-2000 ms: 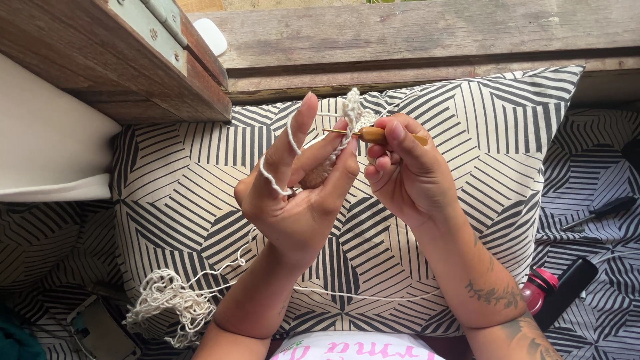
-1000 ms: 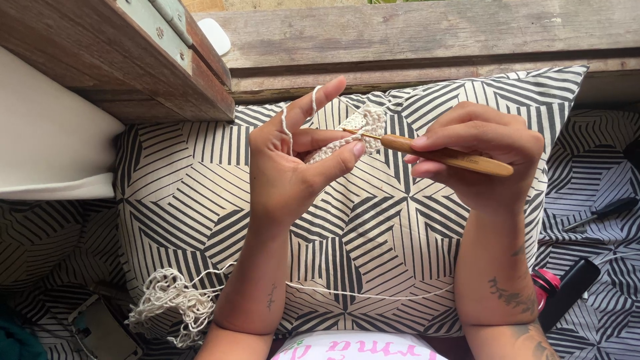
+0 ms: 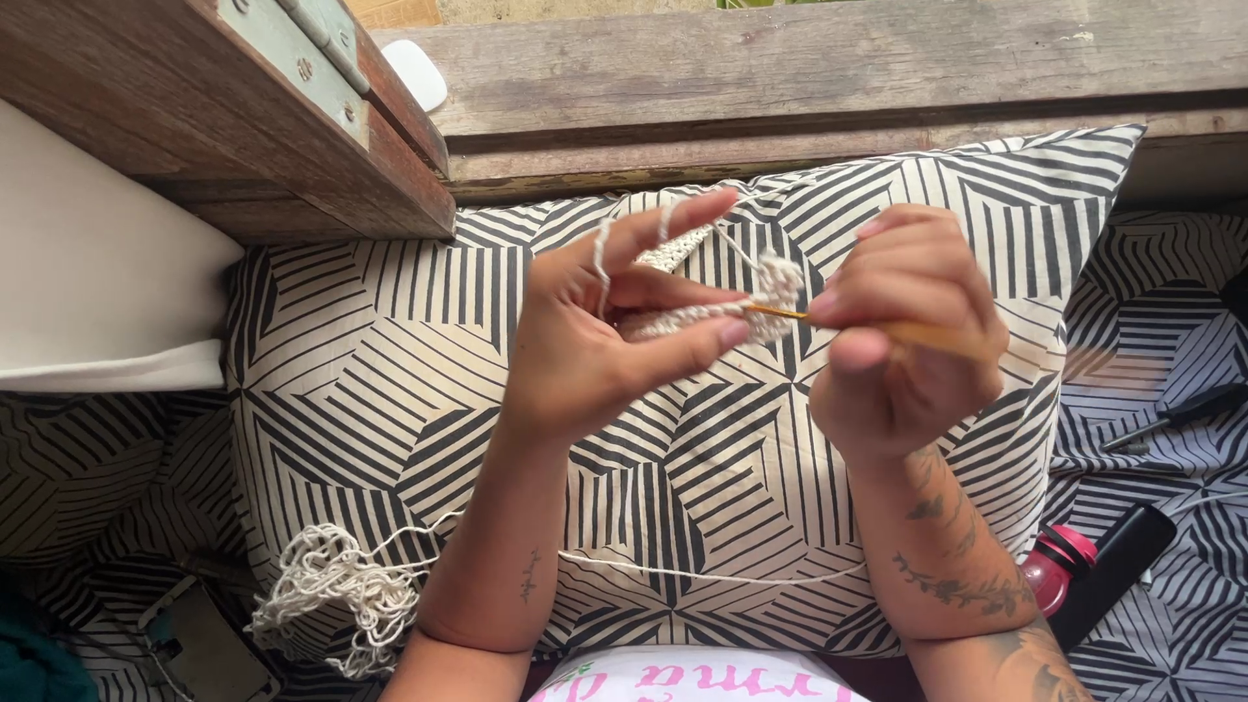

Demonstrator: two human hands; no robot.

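My left hand [image 3: 624, 331] pinches a strip of cream crochet work [image 3: 682, 320] between thumb and fingers, its index finger raised with cream yarn looped around it. The blurred right hand [image 3: 907, 322] grips a crochet hook [image 3: 778, 312] whose thin golden shaft meets the work beside my left fingertips. Its thicker handle runs back through my right fingers. A loose tangle of cream yarn [image 3: 336, 595] lies near my left forearm, and a strand stretches across the pillow beneath my forearms.
Under my hands is a black-and-cream patterned pillow [image 3: 409, 390]. A hinged wooden frame [image 3: 292, 127] stands at upper left, a wooden ledge [image 3: 731, 78] beyond. A white object [image 3: 414, 75] rests there. At right lie a pink bottle [image 3: 1053, 565], a black cylinder [image 3: 1116, 575] and a screwdriver-like tool [image 3: 1180, 414].
Both hands were close together two seconds ago, and my right hand has since moved right with the hook. My left hand still holds the crochet work, now turned more sideways.
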